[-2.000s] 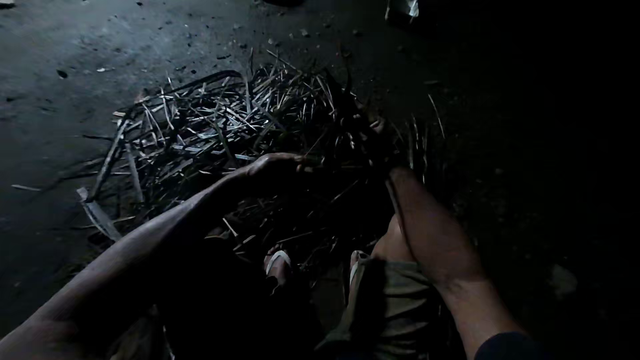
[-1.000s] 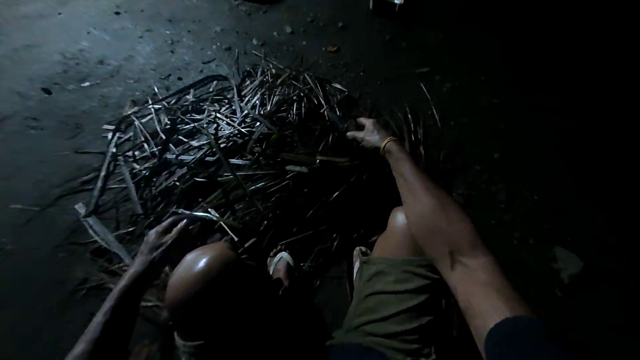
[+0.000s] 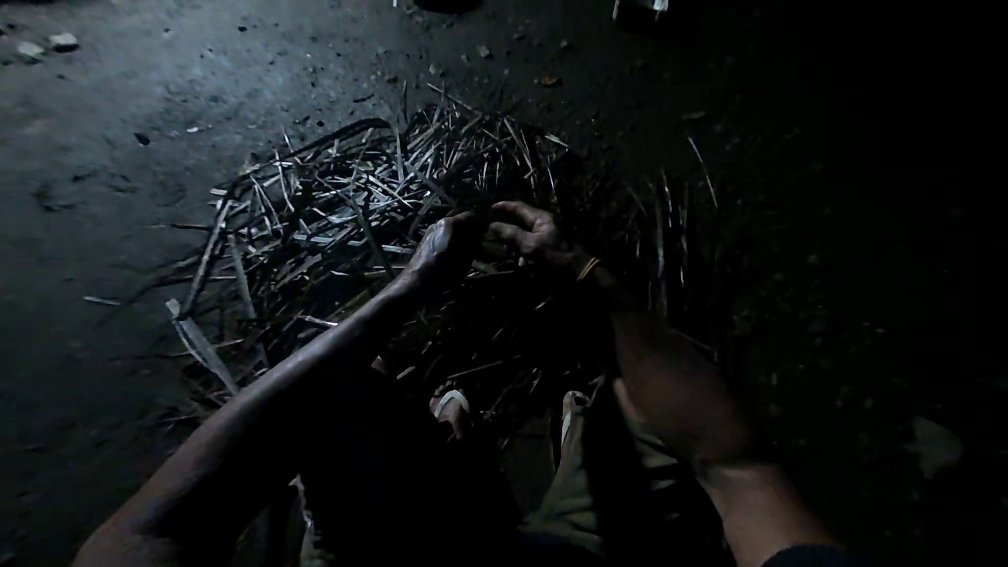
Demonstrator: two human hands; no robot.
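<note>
A heap of dry stalks and leaf strips (image 3: 394,181) lies on the dark ground in front of my feet. Over its middle, my left hand (image 3: 453,236) is bent at the wrist, its fingers mostly lost in shadow. Just right of it and close to it is my right hand (image 3: 529,230), fingers curved toward the left hand, a thin yellow band at the wrist. Whether either hand grips a stalk is too dark to tell.
My feet, in sandals with pale straps (image 3: 451,403), stand at the near edge of the heap. Small stones (image 3: 63,41) lie at the upper left. A partly lit object (image 3: 642,9) is at the top edge. The right side is in deep shadow.
My left hand has moved from the near left edge of the heap up to its middle. The right hand, apart from it a second ago, is now beside it.
</note>
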